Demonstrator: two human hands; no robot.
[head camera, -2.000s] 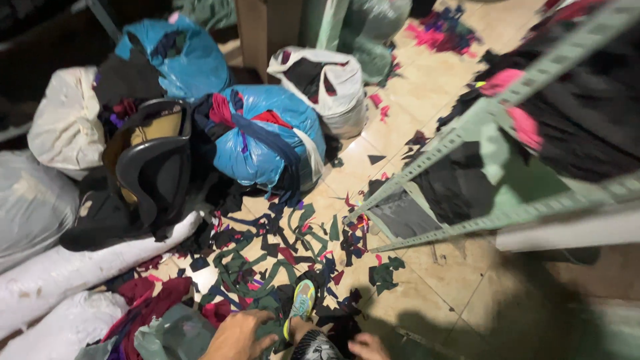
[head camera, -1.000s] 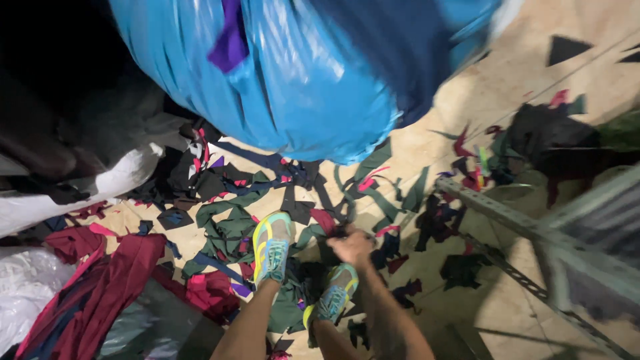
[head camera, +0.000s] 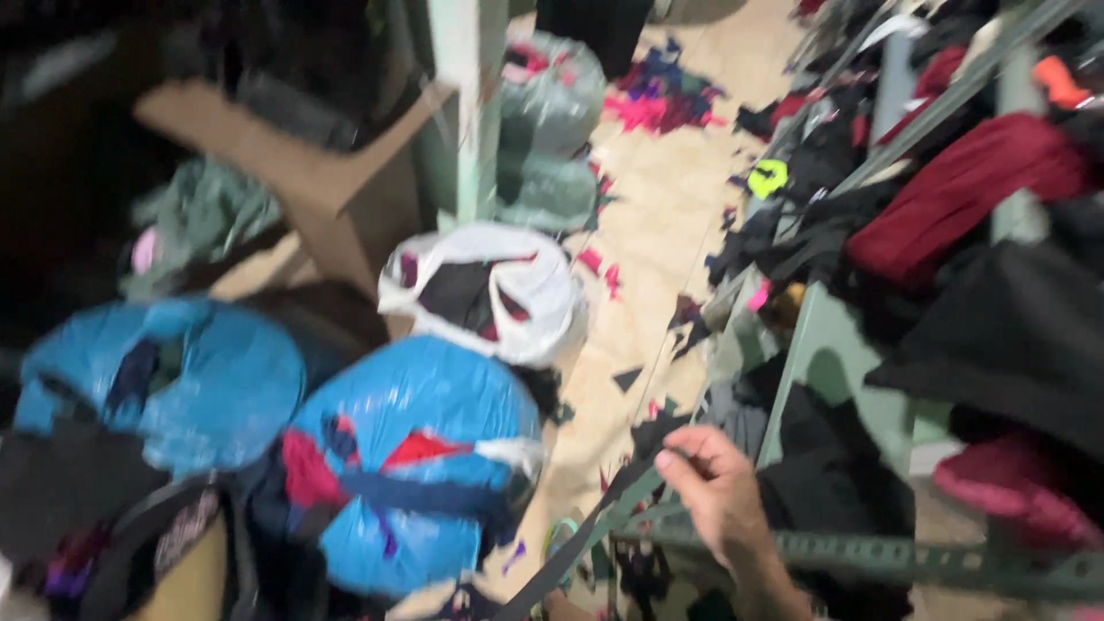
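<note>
My right hand is raised near the metal shelf frame, its thumb and fingers closed on a long dark fabric strip that hangs down toward the lower left. Greenish strips hang beside it. To the left, a blue plastic bag bulges with cloth scraps, a navy strip lying across it. Behind it sits a white plastic bag with dark and maroon cloth inside. Part of a shoe shows below the strip. My left hand is not clearly visible.
Another blue bag stands at the left, near a cardboard box. A green metal post rises behind the white bag. Fabric scraps lie on the tiled floor. Shelves with a perforated metal rail and piled cloth line the right.
My right hand has risen from the scraps near my shoes and now holds a dark strip. The view has swung up from the floor by my feet toward the bags and shelves.
</note>
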